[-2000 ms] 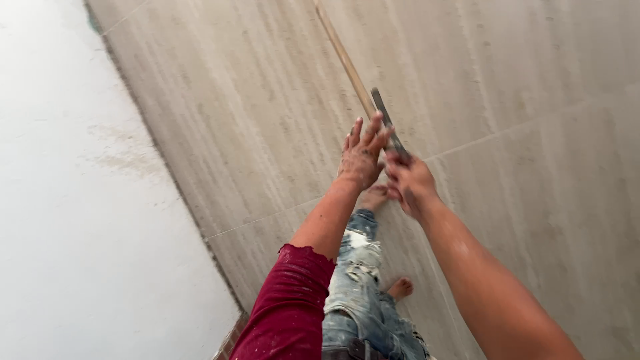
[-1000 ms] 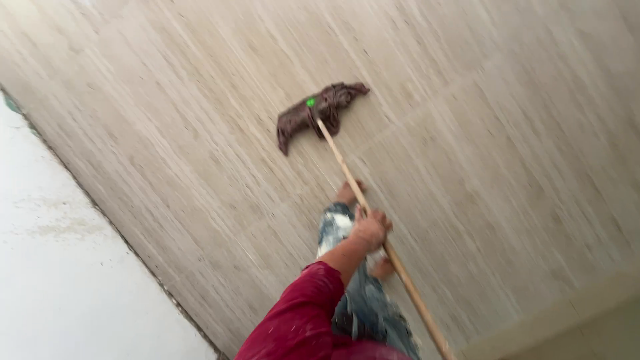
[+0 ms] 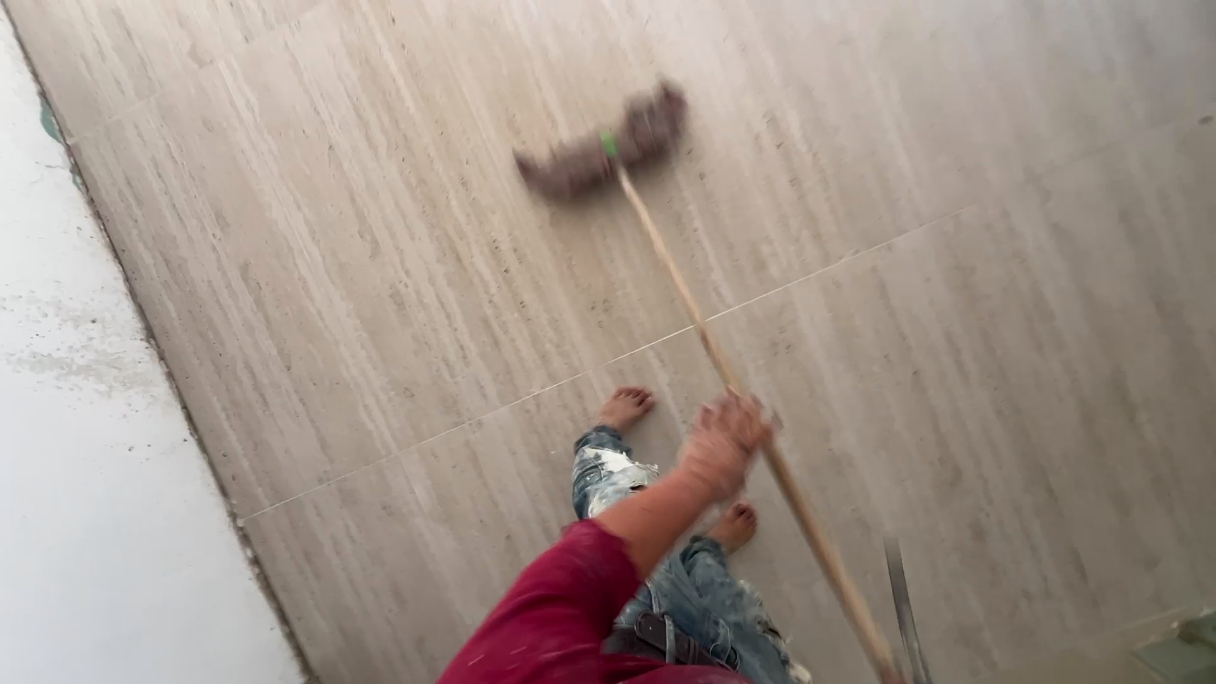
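Observation:
My left hand (image 3: pixel 727 442) is closed around the middle of a long wooden pole (image 3: pixel 674 271), in front of my body. At the pole's far end a dark brown cloth mop head (image 3: pixel 579 171) with a green spot lies on the tiled floor, blurred. The pole's near end runs down to the lower right edge of the view. My right hand is not visible there. Beside that end stands out a thin, dark metal-looking strip (image 3: pixel 902 608); what holds it is hidden.
A white wall (image 3: pixel 95 427) borders the streaked beige tile floor (image 3: pixel 427 285) on the left. My bare feet (image 3: pixel 627 408) are on the floor below the mop. A greenish object (image 3: pixel 1183 655) is at the lower right corner.
Two seconds ago both hands were together near the pole and a dark strip; now only my left hand shows, on the pole. Since one second ago the strip has come into view at lower right.

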